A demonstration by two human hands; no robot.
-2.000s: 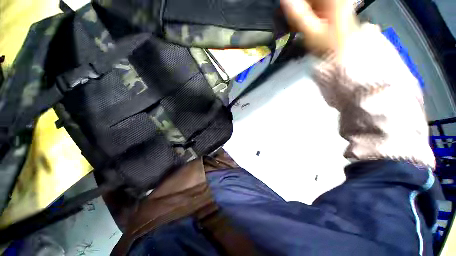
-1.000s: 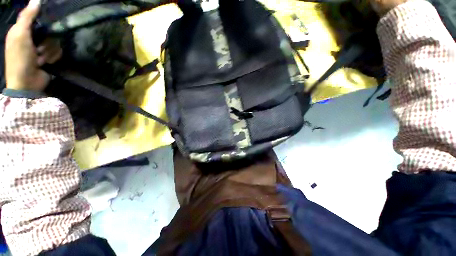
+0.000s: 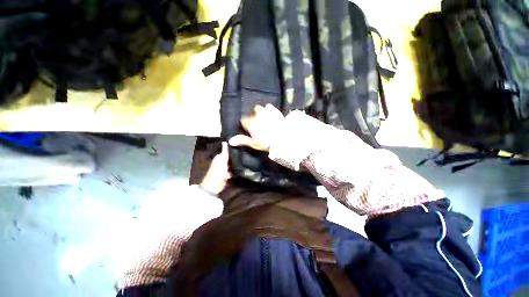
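A camouflage and black backpack (image 3: 255, 69) lies on the yellowish table against the brown apron, its shoulder straps (image 3: 299, 64) laid lengthwise on top. My left hand (image 3: 218, 169) is at the bag's lower left edge, its fingers partly hidden by the bag. My right hand (image 3: 262, 127) reaches across to the bag's lower left part, fingers bent, thumb toward the left edge. Both hands are close together at that corner. Whether the fingers pinch a strap or zipper there cannot be told.
Dark camouflage bags (image 3: 98, 46) lie on the table (image 3: 168, 110) at the left. More bags (image 3: 464, 75) stand at the right, with loose webbing tails at the table edge. A blue crate (image 3: 506, 249) is on the pale floor at lower right.
The backpack now lies with its shoulder straps flat on top, where they were spread apart before. Both hands have come down and inward from the sides to its lower left corner.
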